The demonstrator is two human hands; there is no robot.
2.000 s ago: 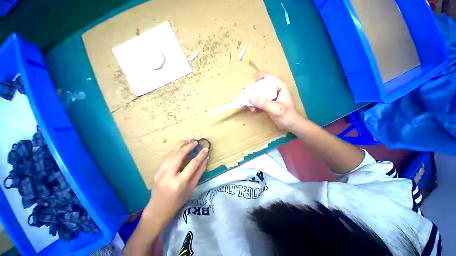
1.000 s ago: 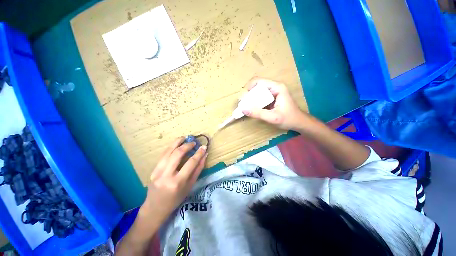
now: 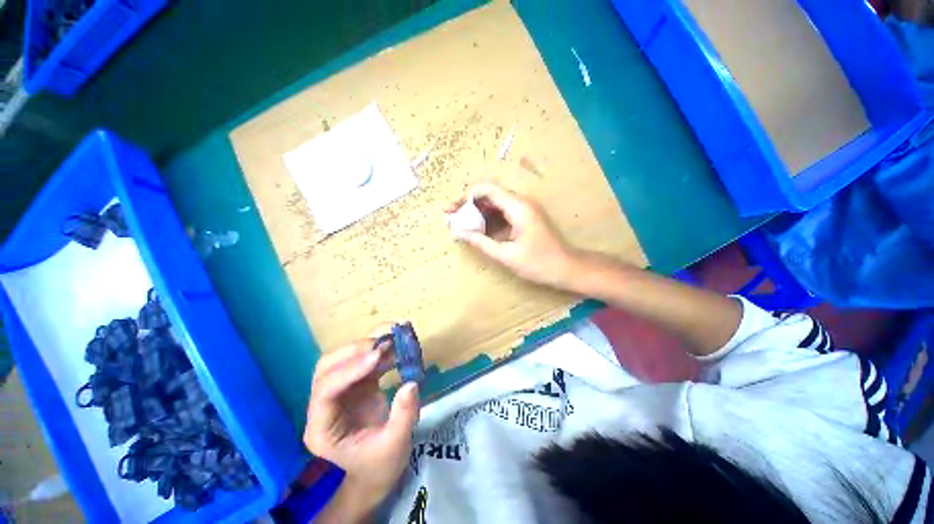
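My left hand [image 3: 361, 415] holds a dark looped part [image 3: 408, 353] between thumb and fingers, at the near edge of the cardboard work mat [image 3: 451, 297]. The part's thin loop points to the left. My right hand [image 3: 512, 237] is closed around the white glue bottle [image 3: 468, 219] over the middle of the mat; the bottle's nozzle cannot be made out. The white square pad [image 3: 333, 184] lies on the mat at the far left, with a round white mark on it.
The left parts bin [image 3: 195, 307] holds a heap of dark looped parts [image 3: 154, 399]. A blue bin lined with brown cardboard [image 3: 753, 164] stands at the right. Another blue bin [image 3: 92, 51] is at the far left. White scraps [image 3: 507, 141] lie on the mat. Blue cloth [image 3: 850, 251] shows at the right.
My left hand has turned, and the dark part is now upright between thumb and fingers. The glue bottle has moved left and is tipped so its nozzle no longer shows. The view has shifted.
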